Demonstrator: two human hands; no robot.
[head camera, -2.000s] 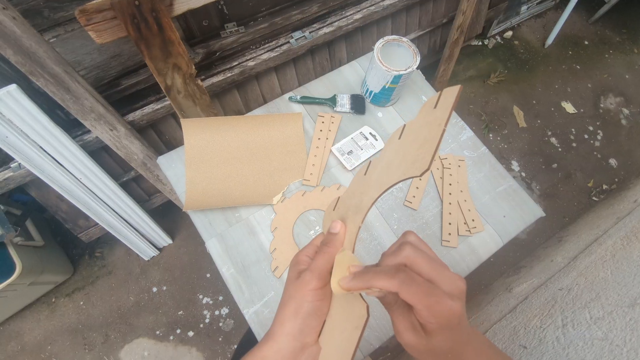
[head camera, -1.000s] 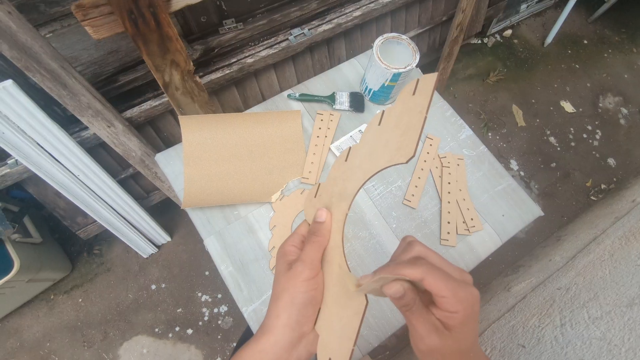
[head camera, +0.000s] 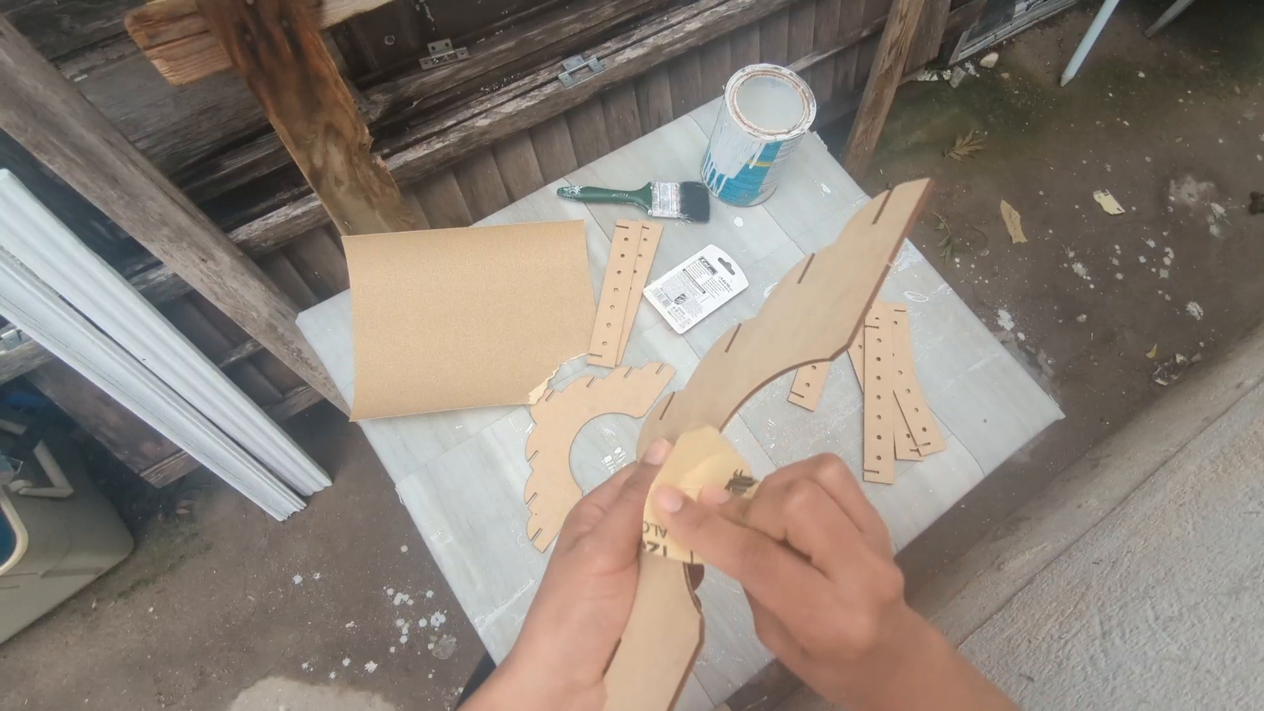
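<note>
My left hand (head camera: 592, 573) grips a large curved, notched wooden panel (head camera: 790, 316) by its middle, over the table. My right hand (head camera: 825, 563) holds a small piece of sandpaper (head camera: 696, 484) flat on the panel's face, its printed back up, beside my left thumb. Below the panel a smaller notched wooden arc (head camera: 558, 444) lies on the table. Perforated wooden strips lie in two groups, one (head camera: 617, 296) left of a white blister card (head camera: 696, 288), the other (head camera: 879, 395) right of the panel. A large sandpaper sheet (head camera: 469, 316) lies at the table's left.
A green-handled paintbrush (head camera: 642, 197) and a paint-streaked can (head camera: 760, 133) stand or lie at the back of the pale table (head camera: 454, 494). Wooden boards and posts rise behind it. White metal lengths (head camera: 148, 365) lean at the left, near a bin (head camera: 69, 543).
My right hand has brought the sandpaper from the panel's inner curved edge onto its face, close to my left thumb. The panel has tilted, and the white card shows fully again.
</note>
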